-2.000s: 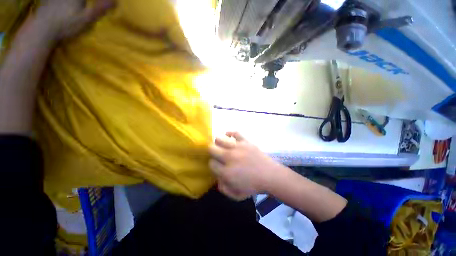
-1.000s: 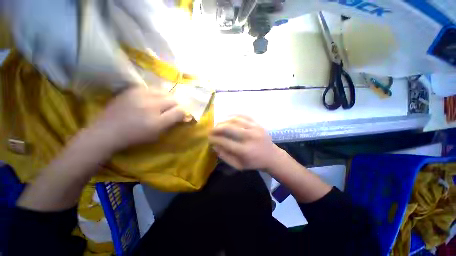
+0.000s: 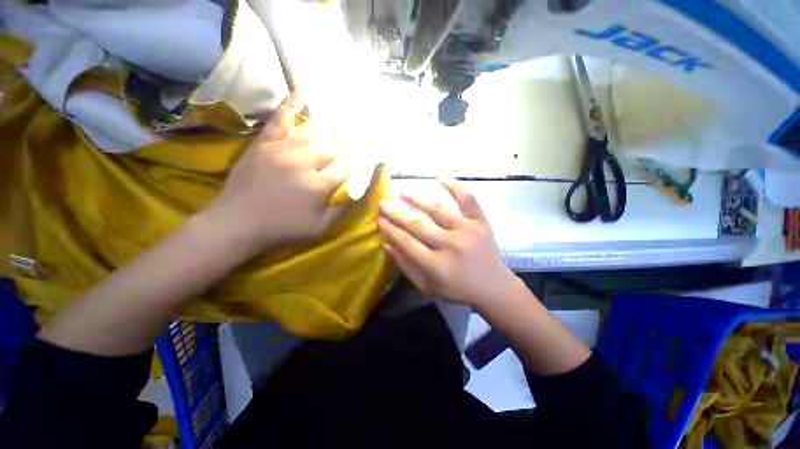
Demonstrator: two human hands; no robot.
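A mustard-yellow garment lies over the table's left part and hangs over the front edge. Its pale inner side shows at the upper left. My left hand lies on the yellow fabric below the lamp glare, fingers on a fold. My right hand holds the garment's right edge between thumb and fingers at the table's front. The sewing machine, lettered JACK, stands above; its needle area is lost in glare. A tiny pale label shows on the fabric at the far left.
Black-handled shears and small yellow-green snips lie right of the needle. A blue basket with yellow pieces stands below right, another blue basket below left. A small dark rectangle lies on the white shelf below.
The garment has been turned so its pale inner side shows at the upper left. My left hand has come from the far upper left onto the fabric near my right hand, which stays at the edge.
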